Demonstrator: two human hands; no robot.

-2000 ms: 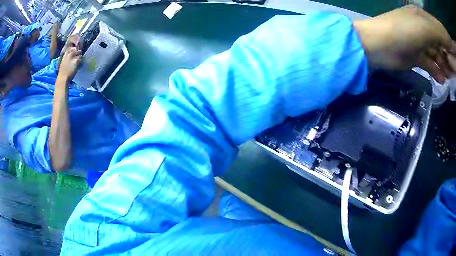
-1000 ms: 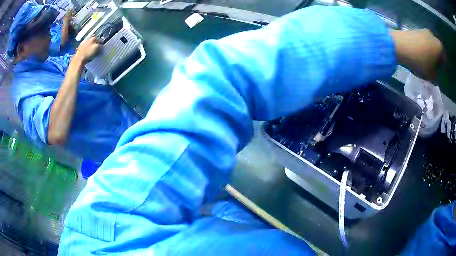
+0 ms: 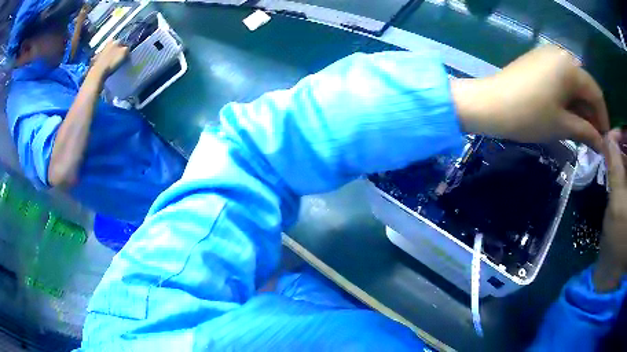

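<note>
An open white-cased unit (image 3: 440,240) stands on the green bench at the right, with dark parts inside. A white flat ribbon cable (image 3: 476,289) hangs over its near edge. My left hand (image 3: 543,96) is above the unit's far right corner, fingers bent and fingertips close together. My right hand (image 3: 614,199) is at the right edge, partly cut off, its fingertips close to my left fingertips. Whether either holds something small cannot be seen. My left sleeve hides the unit's far left part.
A translucent white tub (image 3: 586,165) stands right of the unit, partly hidden by my hands. Dark and brassy specks (image 3: 586,237) lie near it. A person in blue handles another white unit (image 3: 146,62) at the upper left. A white piece (image 3: 256,20) lies on the bench.
My left hand has moved down and left from the upper right. My right hand has come into view at the right edge, meeting it. The view has shifted slightly.
</note>
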